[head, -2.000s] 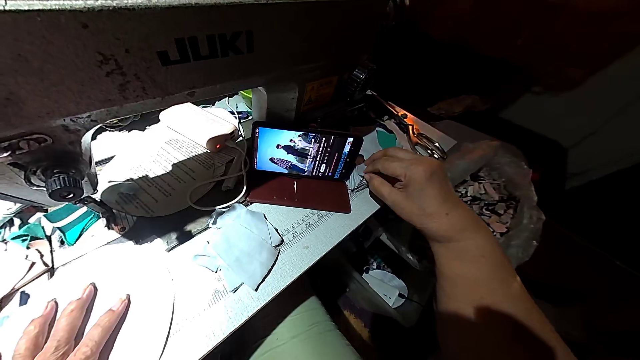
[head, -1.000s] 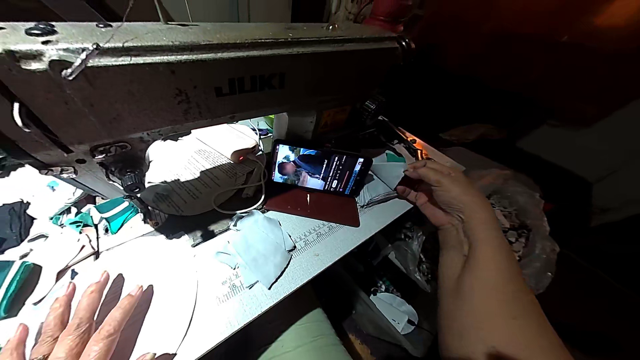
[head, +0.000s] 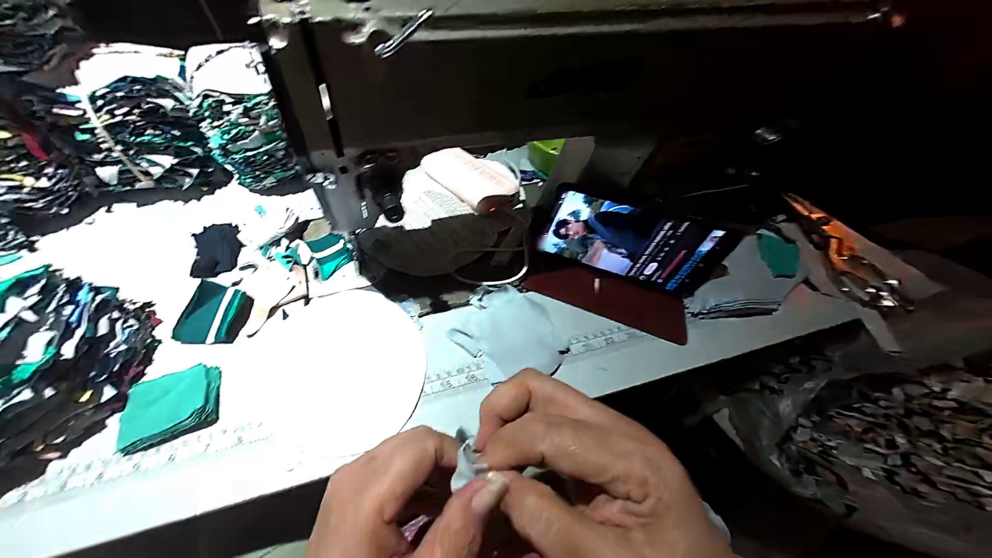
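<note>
Near the front edge of the sewing machine table [head: 620, 368], my left hand [head: 403, 488] and my right hand [head: 589, 465] meet, their fingertips pinching a small piece of light grey fabric [head: 465, 469]. Most of that piece is hidden by the fingers. Just beyond them a light grey-blue fabric piece [head: 515, 329] lies across a printed ruler strip. Behind it, a phone [head: 632, 240] stands tilted in a dark red cover, its screen lit. A stack of grey fabric pieces [head: 736, 283] lies to the right of the phone.
The industrial sewing machine [head: 581, 85] spans the back. Green fabric squares [head: 170, 407] and tall bundles of cut pieces [head: 240, 132] fill the left. A white power bank [head: 469, 178] with a cable sits under the machine arm. Scissors [head: 860, 279] lie right; a plastic bag of scraps [head: 907, 442] stands below.
My right hand has left the grey stack beside the phone, and my left hand has left the white round surface. Both now hold a small fabric piece together. The view has swung left.
</note>
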